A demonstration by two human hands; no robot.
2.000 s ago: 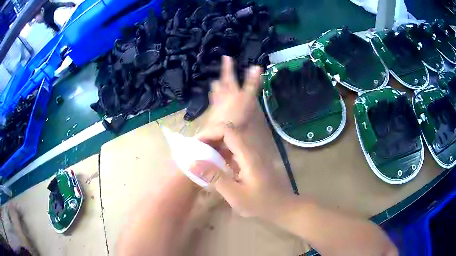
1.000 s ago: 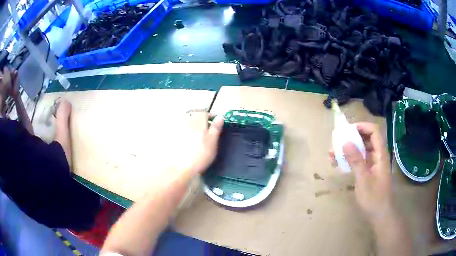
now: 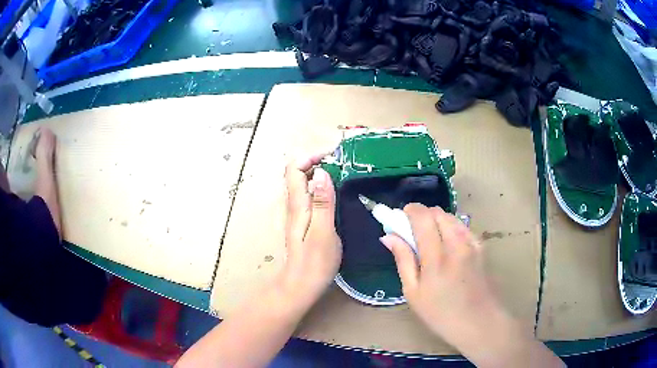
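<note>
A green car body [image 3: 392, 153] with a white rim lies on the cardboard in front of me, rounded end towards me. Its dark cabin floor [image 3: 360, 230] shows no raised seats. My left hand [image 3: 306, 230] holds the left side of the body, thumb and fingers near the cabin's upper left corner. My right hand [image 3: 439, 262] grips a white glue bottle [image 3: 395, 222], its nozzle pointing up-left over the cabin. Whether the tip touches the floor, I cannot tell. My right hand hides part of the body's lower right side.
A heap of black seats [image 3: 447, 43] lies at the far side. Green car bodies with black centres [image 3: 587, 158] stand at the right. A blue bin [image 3: 108, 54] of black parts is at the far left. Another person's arm [image 3: 47, 172] rests at the left edge.
The car body has moved right and slightly up and its cabin faces me squarely. The glue bottle has come from the right to over the cabin. My left hand stays at the body's left side.
</note>
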